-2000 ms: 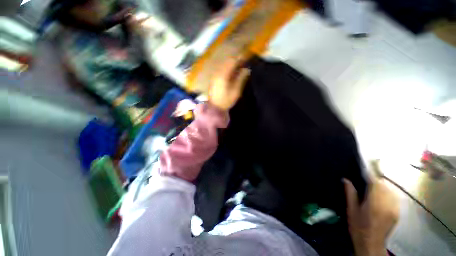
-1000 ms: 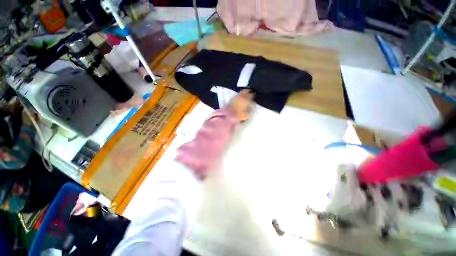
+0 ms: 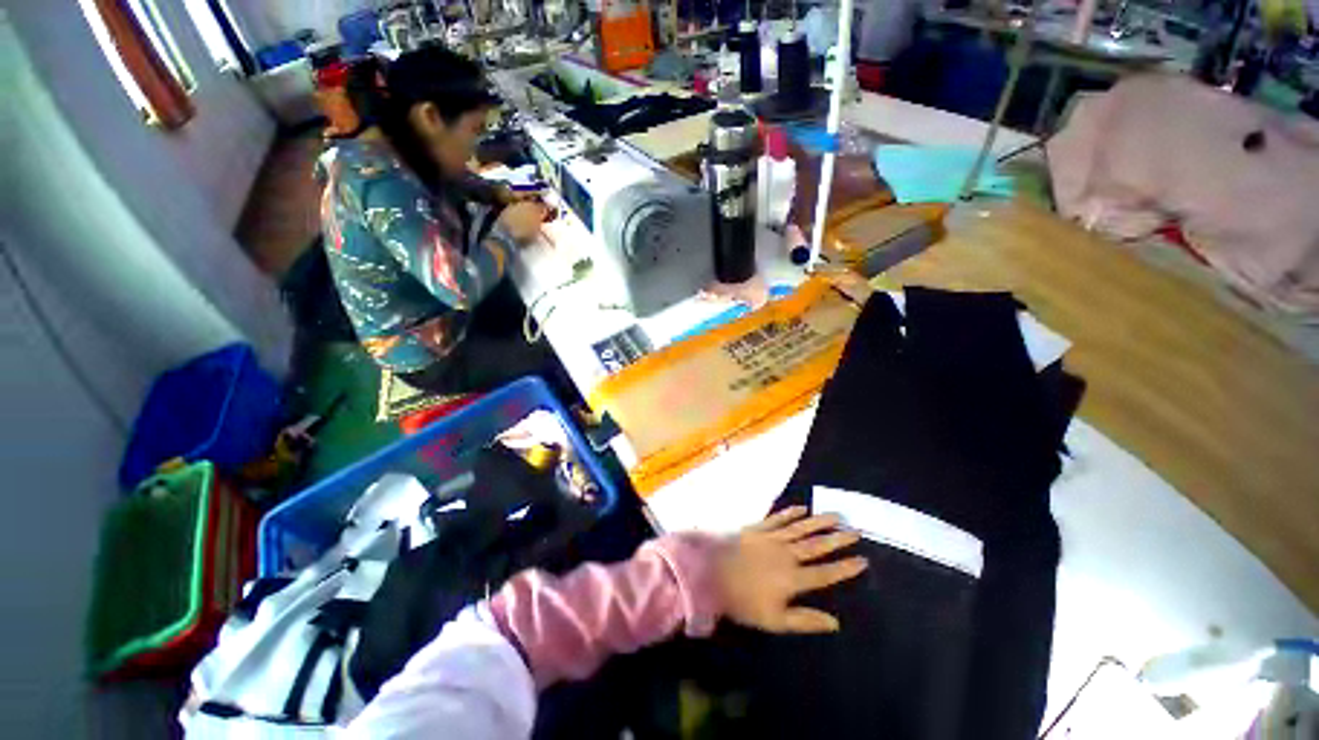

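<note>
A black garment panel [image 3: 926, 390] lies on the white table in front of me, its near end running out of the bottom of the picture. A white strip [image 3: 900, 529] lies across the panel. My left hand [image 3: 788, 568] rests flat on the panel with fingers spread, its fingertips at the strip's left end. A small white piece [image 3: 1042, 343] shows at the panel's far right edge. My right hand is not in view.
A blue crate [image 3: 434, 434] of black and white cloth stands at lower left. Cardboard with orange tape [image 3: 738, 376] lies left of the panel. A black bottle [image 3: 732, 195] and another machine [image 3: 637, 217] stand behind it. A person [image 3: 420, 231] sits at left. Green and blue crates stand on the floor.
The view has swung left. The black panel with the white strip has come from the back of the table to close in front of me, under my left hand.
</note>
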